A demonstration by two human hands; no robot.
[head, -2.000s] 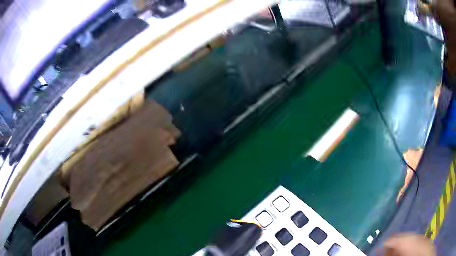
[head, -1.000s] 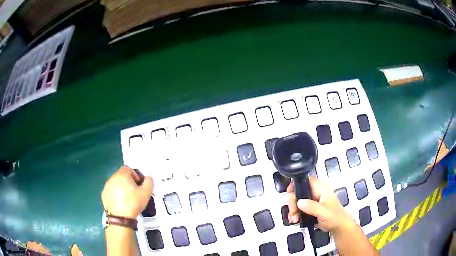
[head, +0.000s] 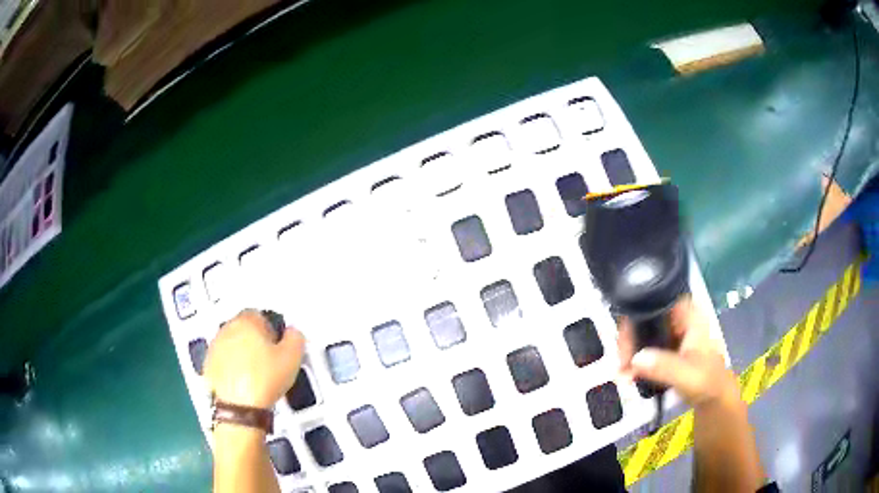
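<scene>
A large white tray (head: 318,250) with rows of rounded pockets lies tilted on the green mat. Many pockets hold small dark units (head: 472,238); the back row shows white pockets. My right hand (head: 675,356) grips the handle of a black barcode scanner (head: 638,250) over the tray's right side, its head covering some pockets. My left hand (head: 253,356), with a brown wrist band, is over the tray's left side. Its fingers are closed around a small dark unit (head: 274,323), mostly hidden by the hand.
A pale strip with a brown edge (head: 713,46) lies on the green mat (head: 386,77) at the back right. Brown cardboard (head: 164,43) is at the back left, a tray with reddish units (head: 34,207) at the left edge. A thin cable (head: 848,144) and yellow-black floor tape (head: 800,347) are at right.
The view has shifted and the tray appears turned, its right end reaching further up. The scanner has moved from mid-right of the tray to its right edge. My left hand stays at the left side.
</scene>
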